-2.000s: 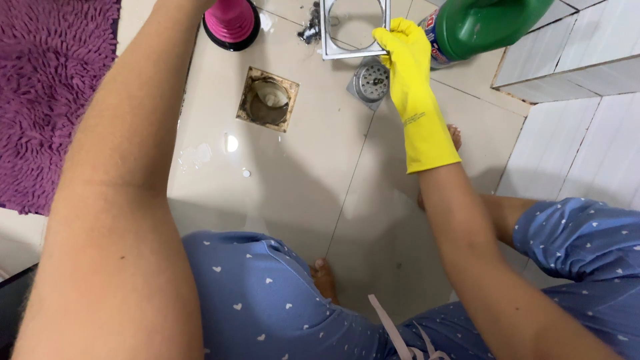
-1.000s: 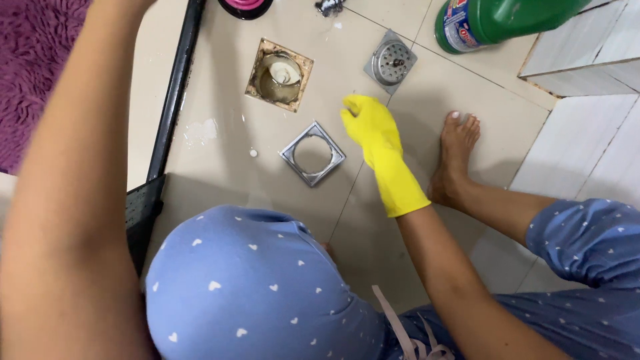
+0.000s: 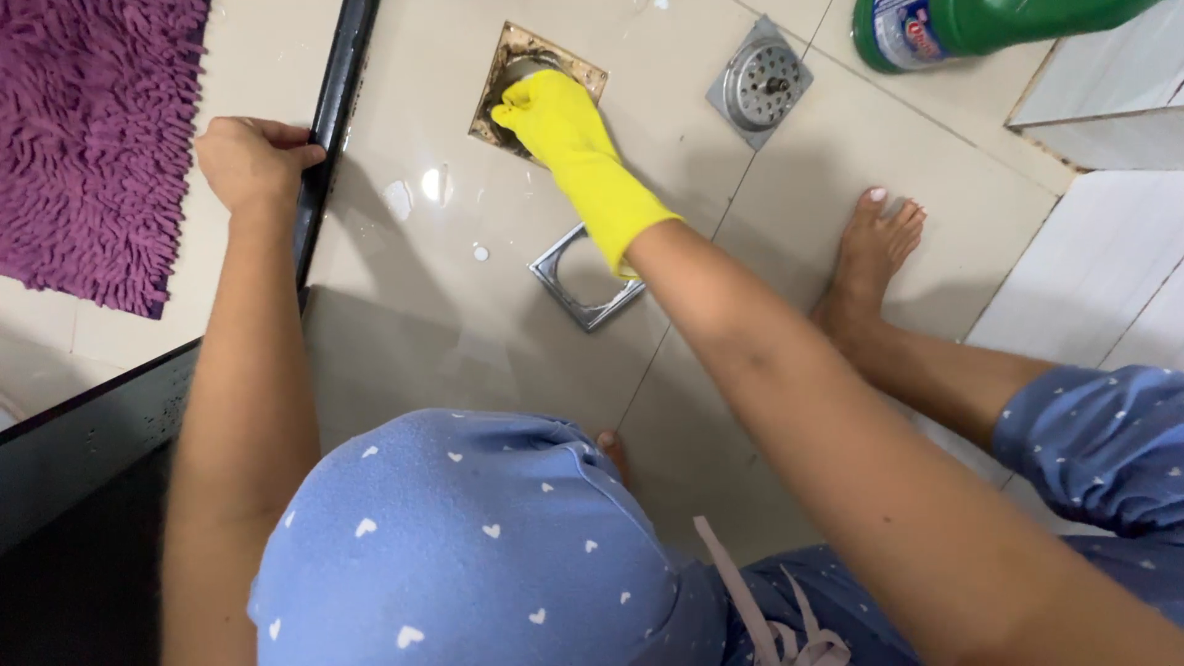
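Observation:
My right hand (image 3: pixel 555 120), in a yellow rubber glove, reaches into the square floor drain opening (image 3: pixel 592 78); its fingertips are partly hidden, so what they touch does not show. The opening has a dirty, brown-stained rim. Below the glove lies a square metal drain frame (image 3: pixel 547 268) with a round hole, its upper right part covered by the glove cuff. A perforated metal drain strainer (image 3: pixel 763 85) on a square plate rests on the tiles to the right. My bare left hand (image 3: pixel 254 159) rests on a raised black edge strip (image 3: pixel 326 139), thumb and fingers against it.
A purple shaggy mat (image 3: pixel 92 148) lies beyond the black strip at the left. A green plastic bottle (image 3: pixel 1008 28) lies at the upper right, by a tiled step (image 3: pixel 1101 83). Wet spots mark the floor tiles (image 3: pixel 407 250). My bare foot (image 3: pixel 869 240) stands right of the drain parts.
My gloved right hand has put the metal frame down on the floor and moved left into the drain opening. My left hand has come into view on the black strip.

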